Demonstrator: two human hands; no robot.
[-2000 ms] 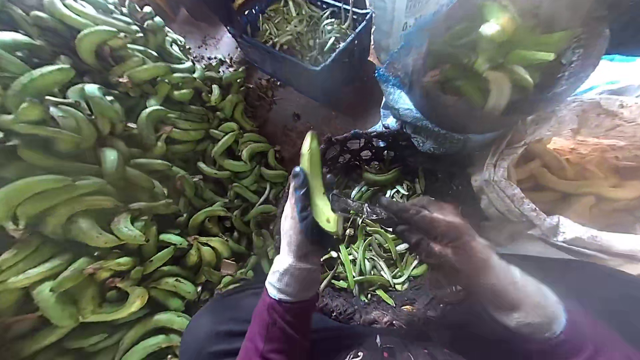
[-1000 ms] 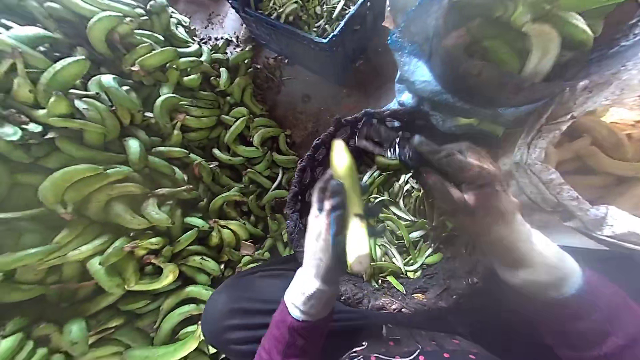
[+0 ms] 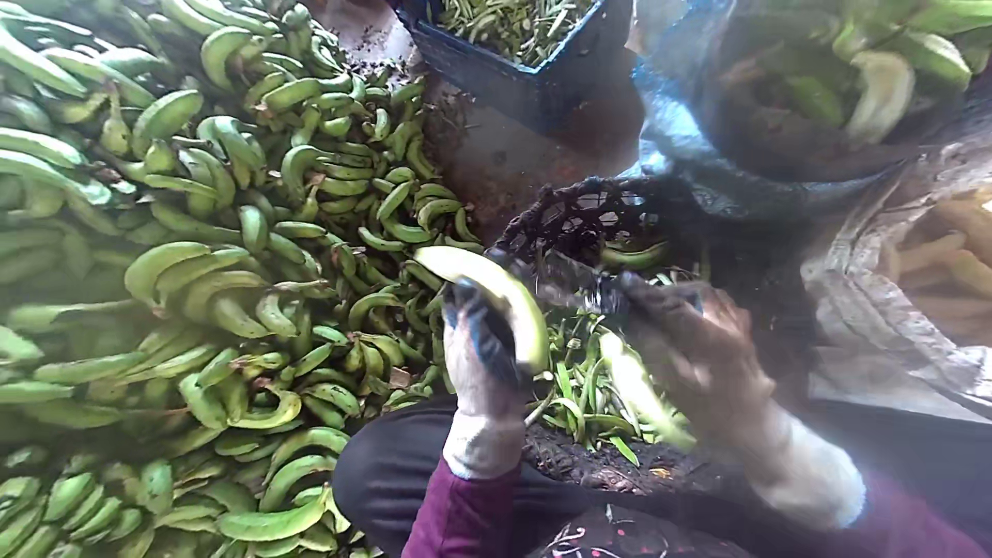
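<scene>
In the head view my gloved left hand [image 3: 482,349] grips a partly peeled green plantain [image 3: 496,298], its pale flesh showing along the outer curve. My right hand [image 3: 701,349], gloved and blurred, is closed on a dark-handled blade tool [image 3: 570,287] whose tip points toward the plantain. Below the tool, a blurred strip of peel [image 3: 639,387] lies over or falls toward the green peelings [image 3: 577,387] in a dark mesh basket [image 3: 577,205]. One green plantain [image 3: 634,256] rests inside the basket near its far side. The blade's exact shape is blurred.
Unpeeled green plantains [image 3: 194,287] are heaped along the left. A blue crate [image 3: 504,58] of peelings stands at the far side. At the right are a blue-edged container [image 3: 744,186] with green and pale pieces and a whitish sack [image 3: 845,271] holding pale peeled ones.
The plantain in my left hand has turned from nearly upright to a slant, and more pale flesh shows. A blurred peel strip now appears below my right hand.
</scene>
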